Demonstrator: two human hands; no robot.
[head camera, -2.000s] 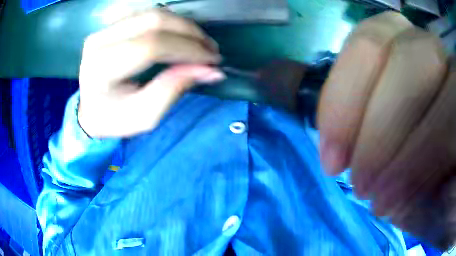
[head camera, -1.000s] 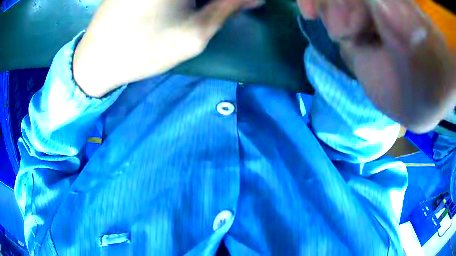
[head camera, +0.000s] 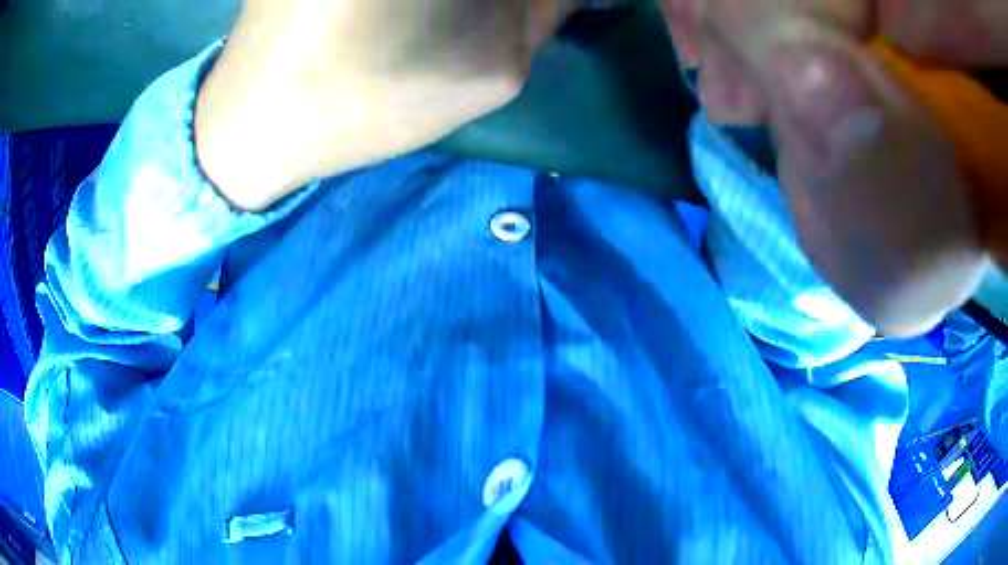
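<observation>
My left hand (head camera: 365, 88) is at the top left of the head view, with its fingertips blurred and cut off by the top edge. Whether it holds anything is hidden. My right hand (head camera: 851, 166) is at the top right, near the camera and blurred, its fingers curled around the orange body of an electric screwdriver (head camera: 951, 121). The tool's nose and bit do not show. The dark green bench mat (head camera: 597, 110) lies below and between the hands.
The wearer's blue striped coat (head camera: 420, 331) fills the middle. Dark blue crates (head camera: 55, 210) stand below the bench at left. A blue printed carton (head camera: 940, 475) is low at right. A dark cord-like strip (head camera: 982, 320) shows at the right edge.
Since two seconds ago both hands have moved up in the picture, and the orange tool has come into view at right. In the last second the right hand has dropped slightly.
</observation>
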